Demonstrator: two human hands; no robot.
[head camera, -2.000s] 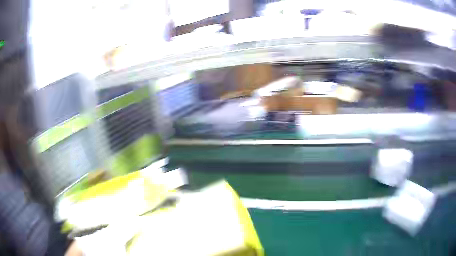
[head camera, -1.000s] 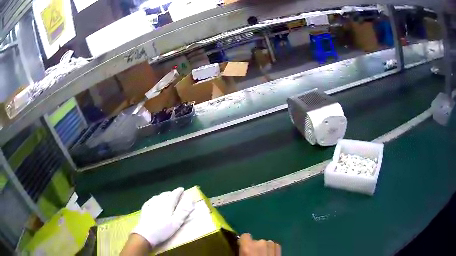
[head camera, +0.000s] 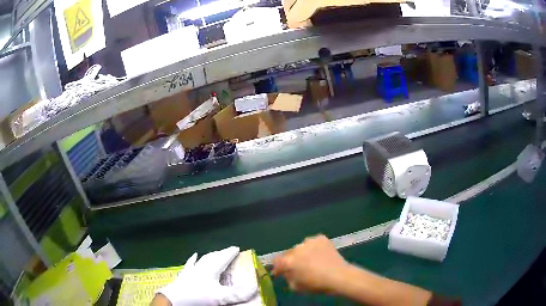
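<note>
A lime-green printed retail box (head camera: 149, 288) with a white upper face lies at the bottom, left of centre, cut off by the lower edge. My left hand (head camera: 209, 280), in a thin white glove, lies flat over the box with its fingers towards the right end. My bare right hand (head camera: 308, 266) is at the box's right end, fingers curled, slightly blurred. I cannot tell whether its fingertips hold the flap edge or anything small.
A white foam tray (head camera: 419, 245) of tiny white pieces stands at the right. A grey-white grilled unit (head camera: 398, 166) lies behind it. Another green carton (head camera: 66, 281) is at lower left. A metal shelf (head camera: 239, 55) crosses above; cardboard boxes (head camera: 239, 124) and a blue stool (head camera: 392, 82) are beyond.
The view has steadied and shifted slightly. My right hand has risen from the bottom edge to the box's right end, with the forearm now in view. My left hand stays on the box.
</note>
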